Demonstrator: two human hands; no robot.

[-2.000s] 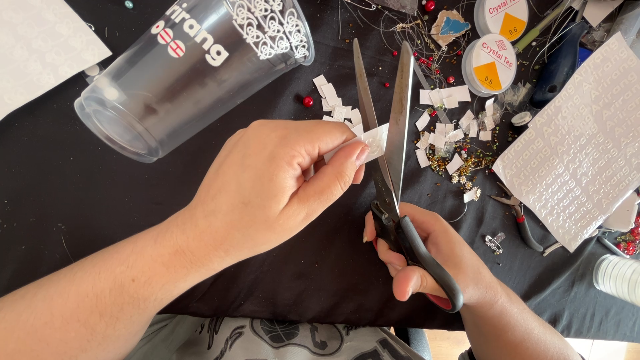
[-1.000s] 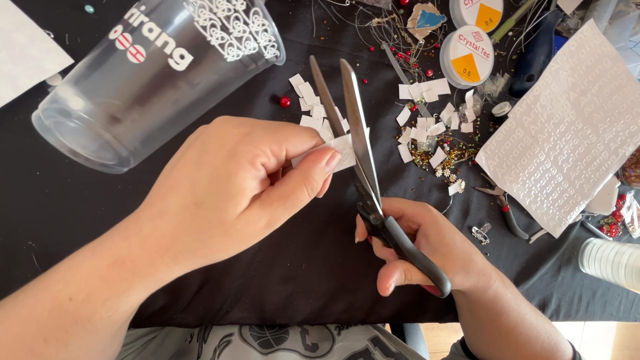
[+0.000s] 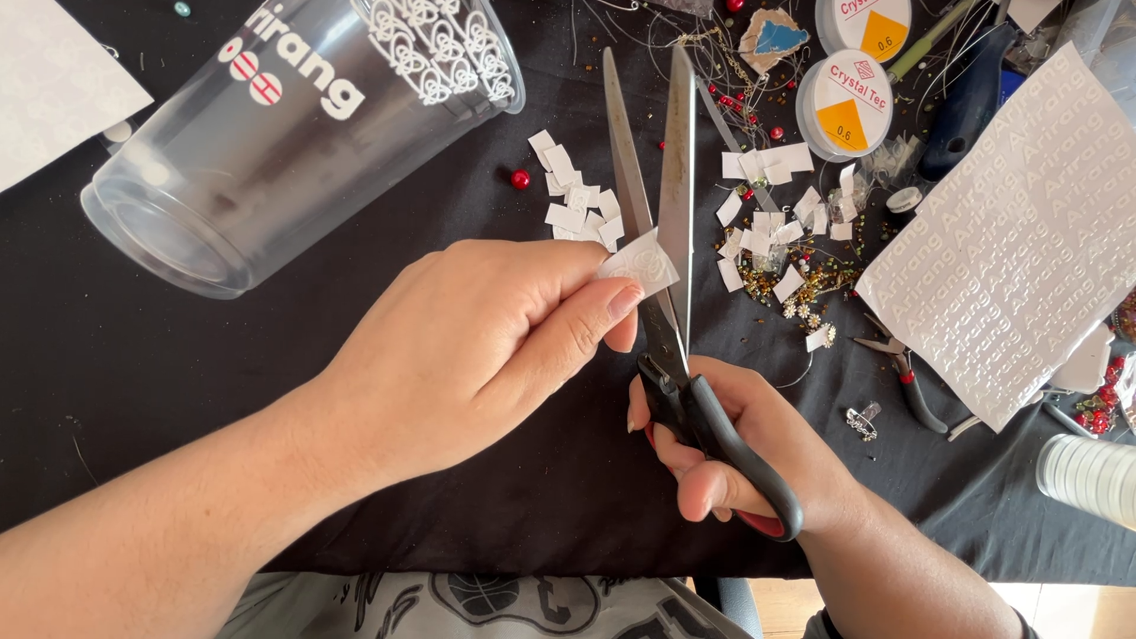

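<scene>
Between thumb and fingers, my left hand pinches a small white sticker piece with a raised pattern. My right hand has its fingers in the black handles of a pair of scissors. The blades point away from me and stand apart, with the piece between or against them; its exact position in the jaws is hard to tell. Small cut white pieces lie just beyond my left hand. More white pieces are scattered right of the blades, among small beads.
A clear plastic cup lies on its side at the left, near a white sheet. On the right are an embossed sticker sheet, two thread spools, pliers and a stack of white rolls. A red bead sits on the black cloth.
The scissor blades stand wider apart than one second ago, when they were closer together near the piece. Both hands keep their holds. The view has shifted slightly.
</scene>
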